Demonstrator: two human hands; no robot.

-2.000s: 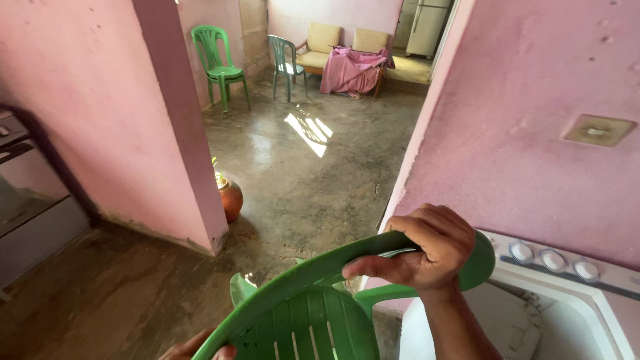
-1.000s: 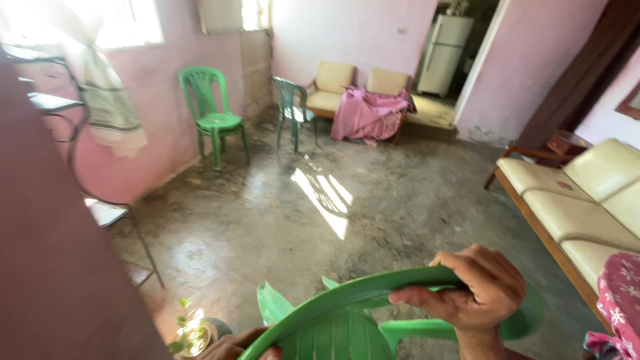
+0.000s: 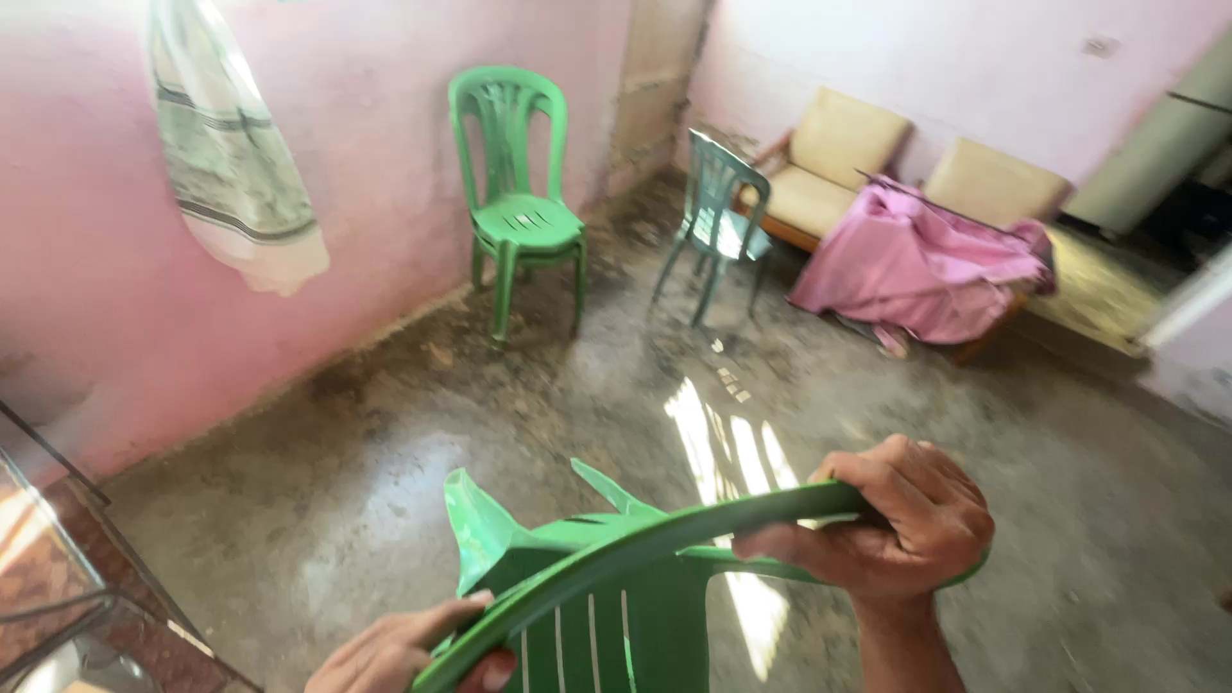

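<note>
A green plastic chair is held up close to me, its slotted seat facing me and its legs pointing forward over the floor. My left hand grips the curved top rail of the backrest at the lower left, thumb beneath it. My right hand is wrapped around the same rail farther right, fingers over the top. Part of the chair runs out of the bottom of the view.
A stack of green plastic chairs stands by the pink wall. Right of it are a darker green chair and cushioned wooden seats with a pink cloth. A glass-topped metal-framed piece is at lower left.
Both hands still hold the chair. The stacked chairs and the cushioned seats appear nearer as the view has moved forward into the room, past the wall edge seen earlier.
</note>
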